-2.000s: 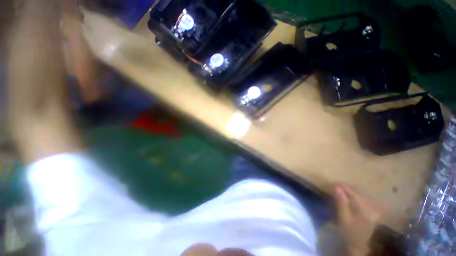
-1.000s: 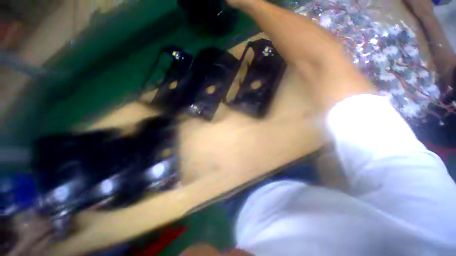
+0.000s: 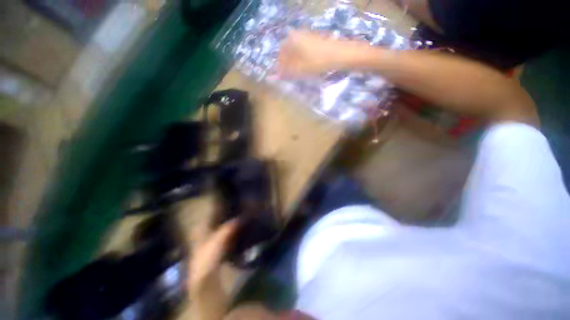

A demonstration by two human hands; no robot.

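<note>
My left hand (image 3: 209, 256) is blurred at the bottom. Its fingertips overlap the left side of a black housing (image 3: 250, 187) near the bench's front edge, and it appears to hold it. My right hand (image 3: 303, 55) is over the stock of silver-white round units (image 3: 356, 94), which lies in clear plastic at the far end of the bench. Its fingers look bent, and blur hides whether it holds a unit.
Other black housings (image 3: 234, 122) stand on the tan bench (image 3: 287, 131), with more at the lower left (image 3: 106, 284), where bright discs show. Green floor (image 3: 119, 150) lies beyond the bench. A dark-clothed person's arm is near the stock at the top right.
The view has swung toward the stock. My right hand has moved from beside a dark object beyond the bench to the stock. A housing now lies nearer the front edge, with my left hand at it.
</note>
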